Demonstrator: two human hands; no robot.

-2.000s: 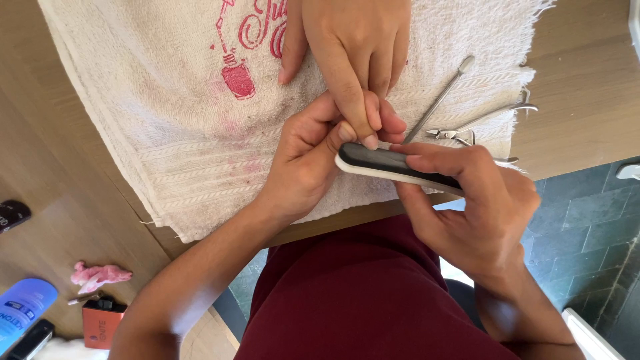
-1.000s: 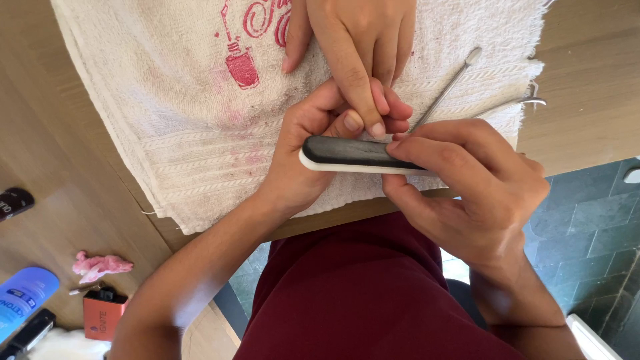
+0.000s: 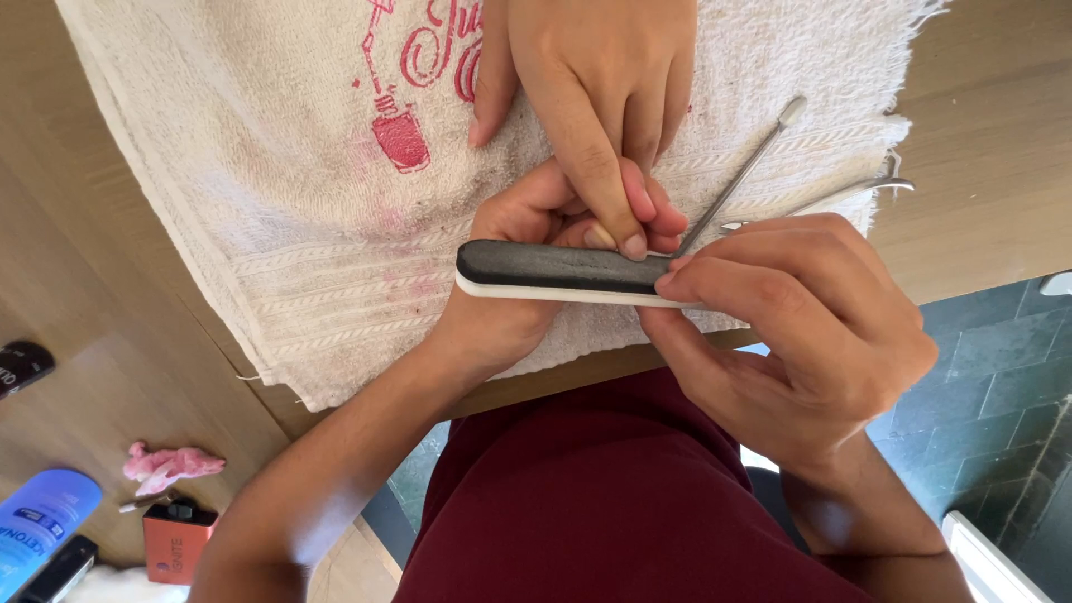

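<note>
My right hand [image 3: 796, 327] grips one end of a black-and-white nail file [image 3: 561, 268] between thumb and fingers. The file's black face lies at the fingernail of another person's hand [image 3: 603, 75], which reaches in from the top. My left hand [image 3: 519, 276] holds that person's finger from below, partly hidden behind the file. Beneath the hands is a cream towel [image 3: 243, 167] with red embroidery and pinkish stains. A metal cuticle pusher [image 3: 745, 172] lies on it beside my right fingers. Metal cuticle nippers [image 3: 846, 194] are partly covered by my right hand.
At the lower left of the wooden table [image 3: 988, 126] are a blue bottle [image 3: 50, 519], a crumpled pink piece [image 3: 172, 466], a red box [image 3: 177, 544], a black item [image 3: 63, 569] and white cotton-like material [image 3: 126, 584]. A dark round-ended object [image 3: 23, 367] lies at the left edge.
Between two seconds and one second ago, the nail file and my right hand shifted left across the other person's fingertip. My left hand keeps its hold on the finger.
</note>
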